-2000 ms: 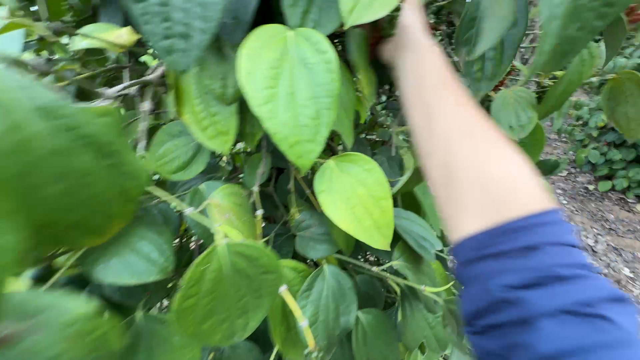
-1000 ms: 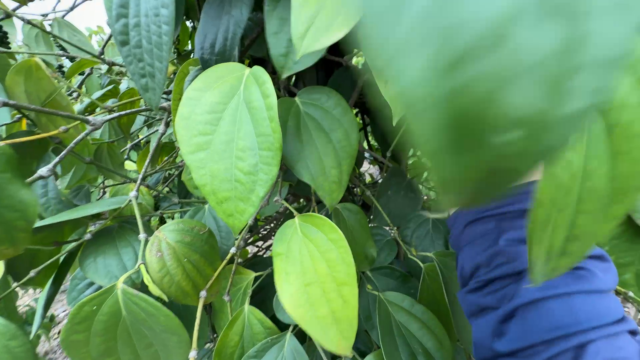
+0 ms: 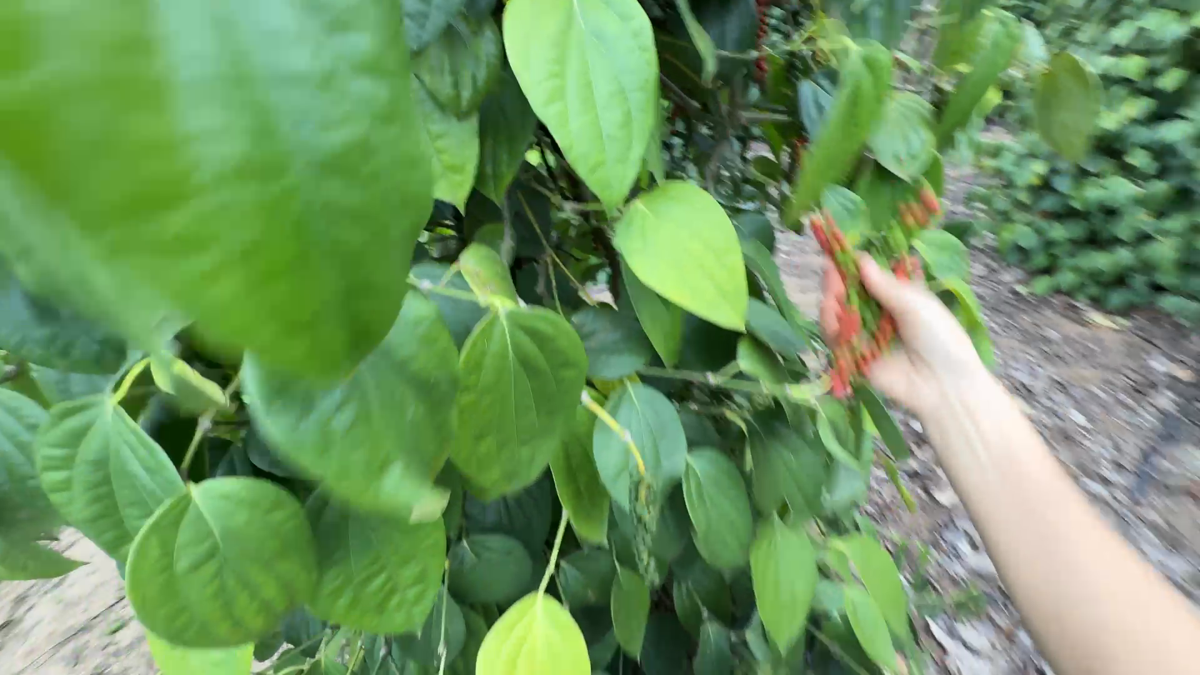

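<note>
My right hand [image 3: 914, 342] reaches in from the right edge and holds a bunch of red and green pepper spikes [image 3: 851, 319] at the right side of the pepper vine. The fingers curl around the spikes, which look slightly blurred. Green leaves surround the hand above and below. A dark red spike [image 3: 762, 42] hangs in the foliage near the top, and a thin green spike [image 3: 645, 525] hangs lower in the vine. My left hand is not in view.
A large blurred leaf [image 3: 216, 169] fills the upper left, close to the camera. Broad leaves [image 3: 520, 389] cover the middle. Leaf-littered ground [image 3: 1106, 412] lies at the right, with more green foliage [image 3: 1106, 187] behind it. Bare soil [image 3: 80, 609] shows at lower left.
My right hand, hidden behind leaves one second ago with only the blue sleeve showing, is now in sight with the red and green spikes in it. The view has shifted.
</note>
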